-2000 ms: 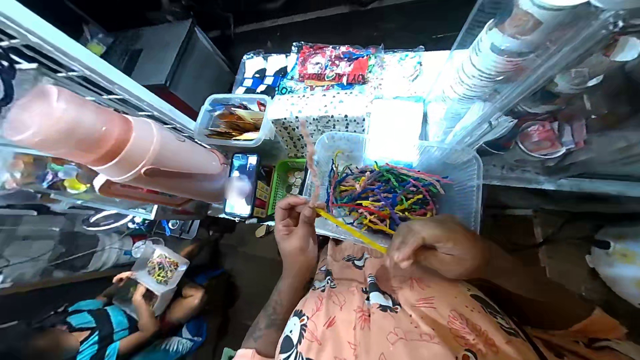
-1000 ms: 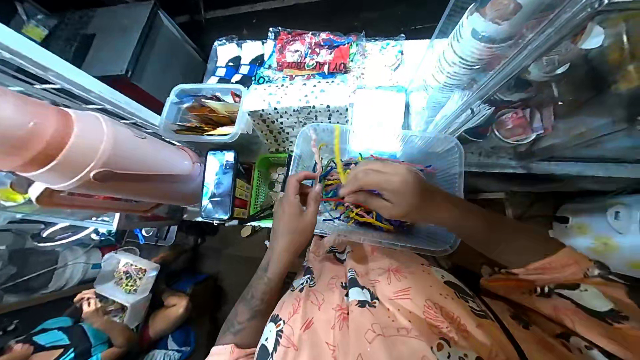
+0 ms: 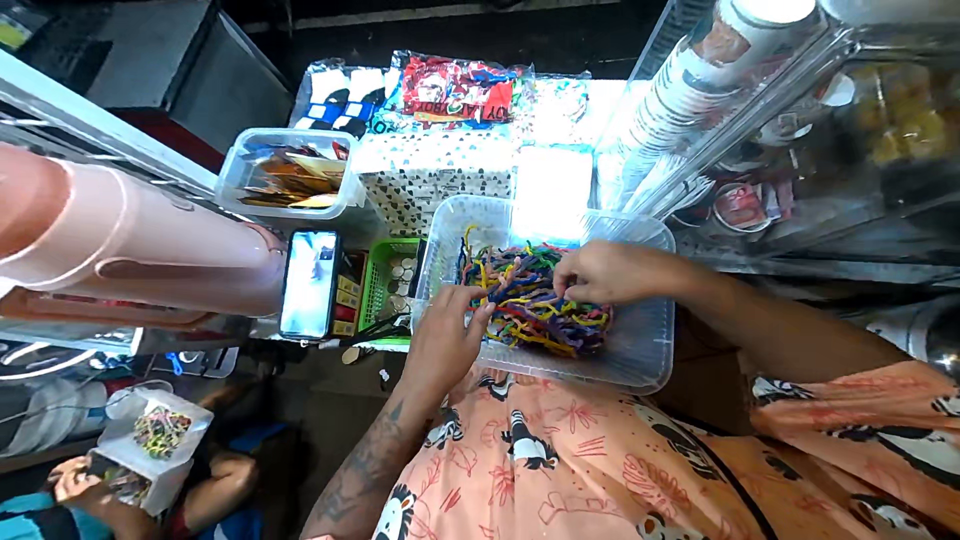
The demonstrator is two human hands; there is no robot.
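Observation:
A clear plastic bin (image 3: 645, 345) sits at my front, with a heap of colourful twisted strands (image 3: 540, 300) inside. Over the heap's left side is my left hand (image 3: 454, 322), fingers bent and close to the strands; whether it pinches one I cannot tell. My right hand (image 3: 600, 274) reaches in from the right, thumb and fingertips curled down at the heap's upper right edge. Its fingertips touch the strands, but a firm hold is not plain.
Left of the bin are a green basket (image 3: 373, 289) of coins, a phone (image 3: 309, 285) and a large pink tumbler (image 3: 150, 232). Behind stand a tub of packets (image 3: 285, 210) and a patterned box (image 3: 439, 172). Stacked cups (image 3: 682, 97) rise at right. Another person's hands (image 3: 75, 480) show lower left.
The yellow strand between my hands two seconds ago, and upright over the bin one second ago, is no longer held up. Both hands are now down at the heap, the right one farther right.

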